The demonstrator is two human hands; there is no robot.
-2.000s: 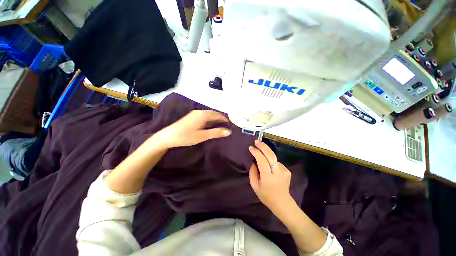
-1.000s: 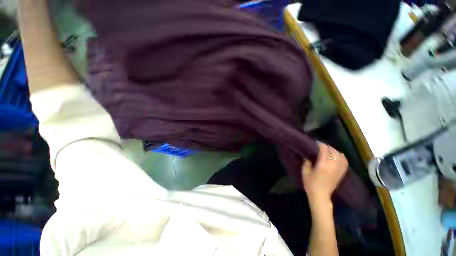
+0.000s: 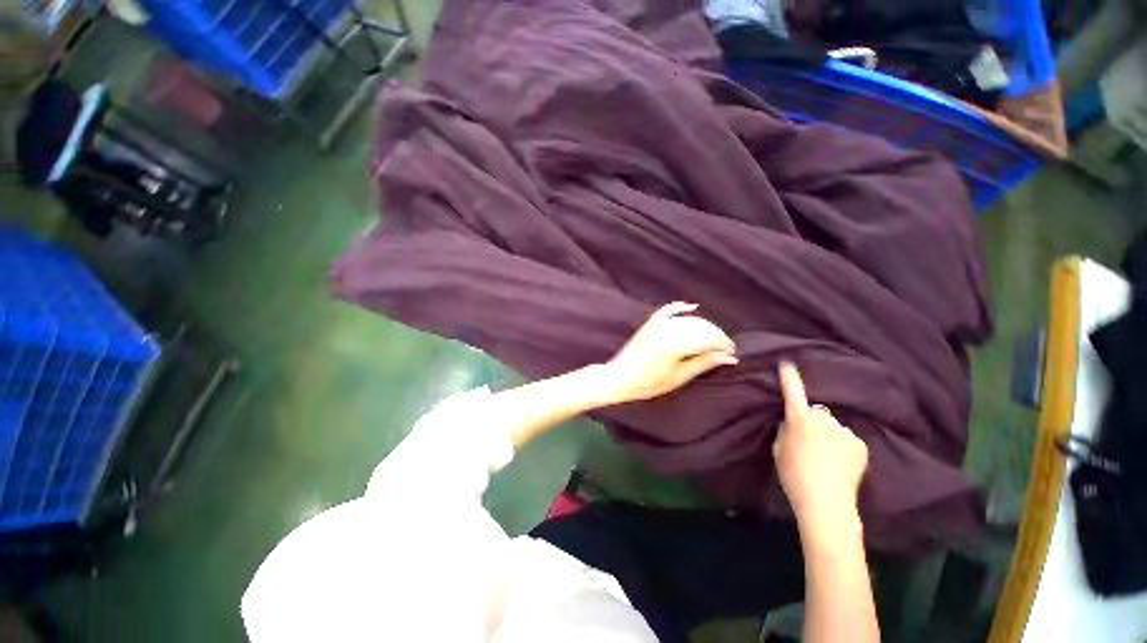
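Note:
A large heap of plum trousers (image 3: 604,189) fills the centre, its folds running from upper left to lower right. My left hand (image 3: 673,356) lies on the near part of the heap, fingers bent at a fold of the cloth. My right hand (image 3: 815,446) is just to its right, index finger stretched out onto the cloth, the other fingers curled. Whether either hand pinches the cloth is hard to tell. Single garments cannot be told apart in the heap.
Blue slatted crates stand at the left (image 3: 69,377), at the upper left (image 3: 245,38) and behind the heap (image 3: 906,126). The white table with a yellowish wooden edge (image 3: 1050,465) is at the right, with a black garment (image 3: 1119,440) on it. The green floor (image 3: 289,314) shows at left.
The view has turned left from the white machine to the plum heap. My left hand, out of view one second ago, is back beside my right hand. My right hand no longer grips a bunched length of cloth.

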